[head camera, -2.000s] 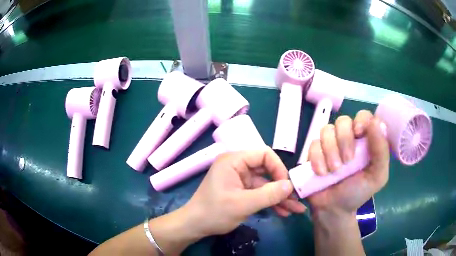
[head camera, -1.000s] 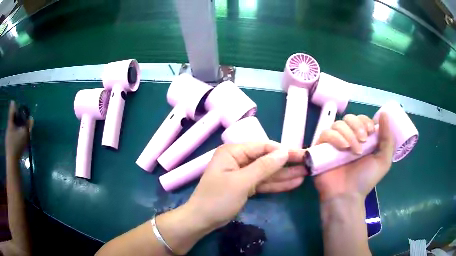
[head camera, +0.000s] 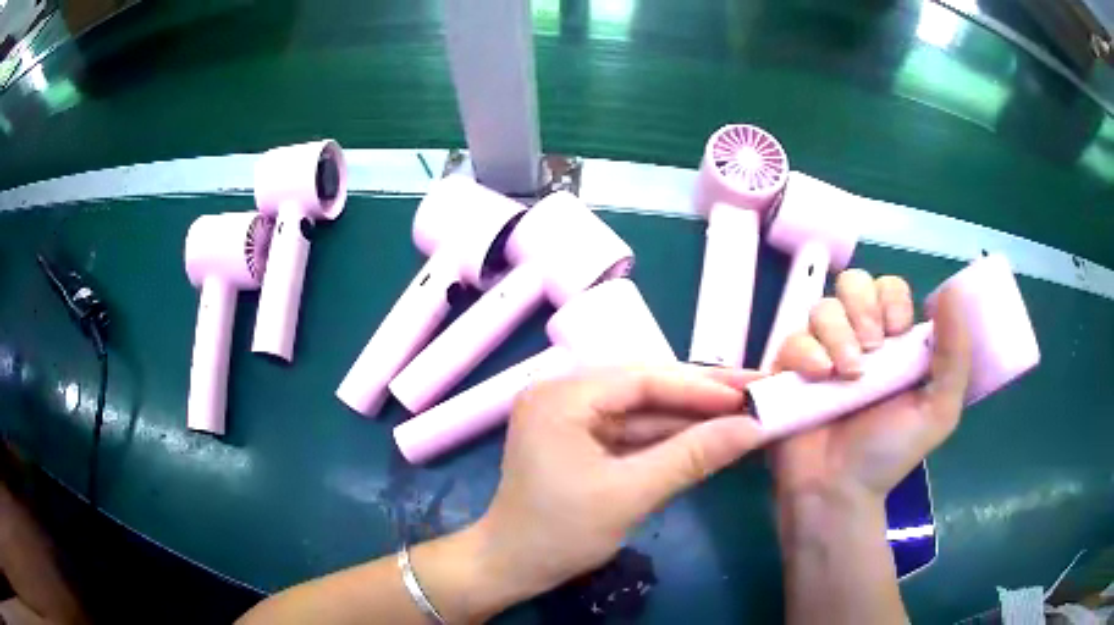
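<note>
My right hand (head camera: 861, 409) holds a pale pink handheld fan (head camera: 996, 330) by its handle, palm up, with the round head at the right and the handle's bottom end pointing left. My left hand (head camera: 611, 458), with a silver bracelet, has its thumb and fingertips closed at that bottom end. A small dark spot shows between the fingertips and the handle; whether it is a loose part or the opening, I cannot tell. A dark heap (head camera: 605, 586) lies on the green bench below my left hand.
Several pink fans (head camera: 556, 293) lie across the bench (head camera: 305, 513). A pale rail (head camera: 635, 186) and grey post (head camera: 492, 98) stand behind. A black corded tool (head camera: 86, 305) lies at the left. A phone (head camera: 910, 525) shows beside my right forearm. Part of another person's arm (head camera: 31, 556) is at lower left.
The held fan has turned so its front grille and open end no longer face me. My left fingertips have closed over the handle end. The other person's hand has left the black tool.
</note>
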